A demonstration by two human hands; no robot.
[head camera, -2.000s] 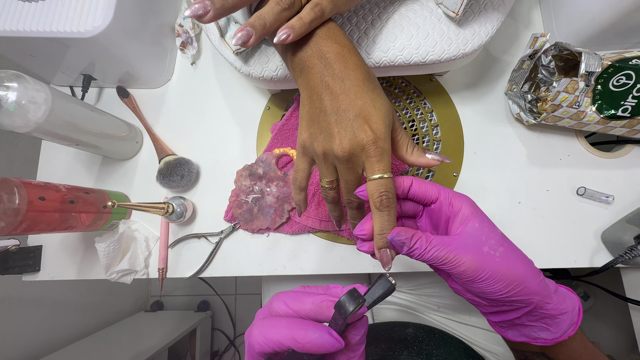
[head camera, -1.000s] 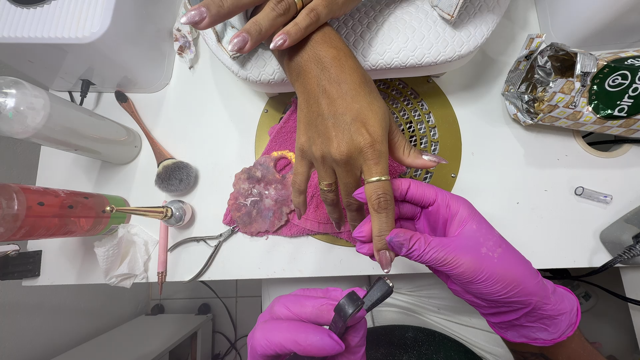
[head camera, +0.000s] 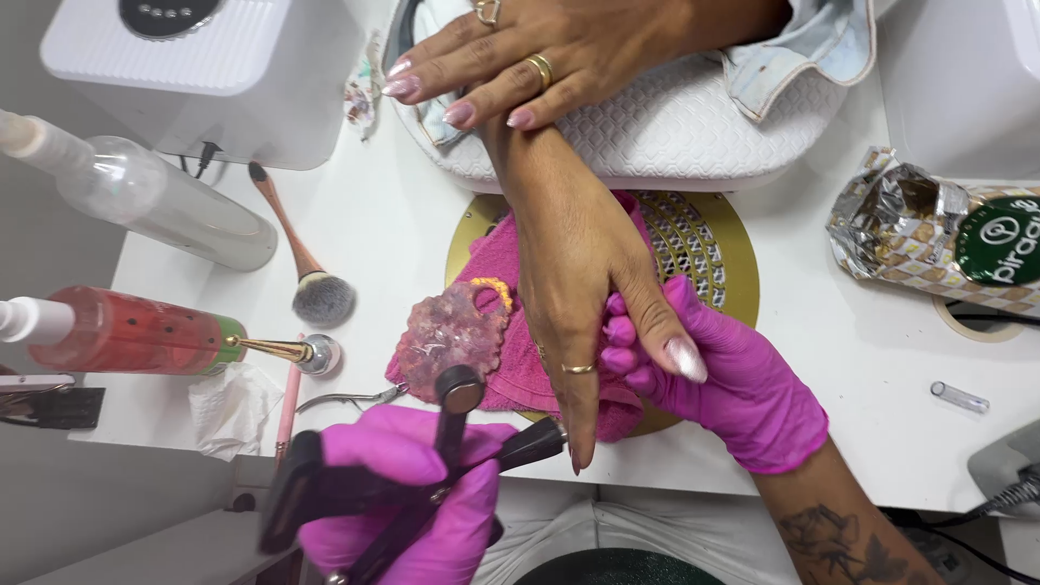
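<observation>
My left hand [head camera: 406,504], in a pink glove, is closed around a black jointed holder [head camera: 439,496] whose tapered end lies beside the client's index fingertip. In its pink glove, my right hand [head camera: 715,374] holds the client's hand [head camera: 569,244] from the thumb side; some of my fingers are hidden. The client's thumb bears a shiny pink pointed nail [head camera: 685,359]. Over that wrist rests the client's other hand [head camera: 520,65]. Below them lie a pink towel [head camera: 528,357] and a marbled resin palette [head camera: 451,337].
At left stand a clear bottle [head camera: 187,207], a red bottle [head camera: 138,331], a makeup brush [head camera: 313,280] and cuticle nippers [head camera: 349,398]. A white textured armrest [head camera: 691,130] lies beyond a gold-rimmed vent [head camera: 735,252]. At right are an open foil snack bag [head camera: 902,236] and a clear tube [head camera: 960,397].
The client's lower hand has turned, with its thumb now towards me. My right hand has moved from the fingertip to the thumb side. The black holder is turned and raised in my left hand.
</observation>
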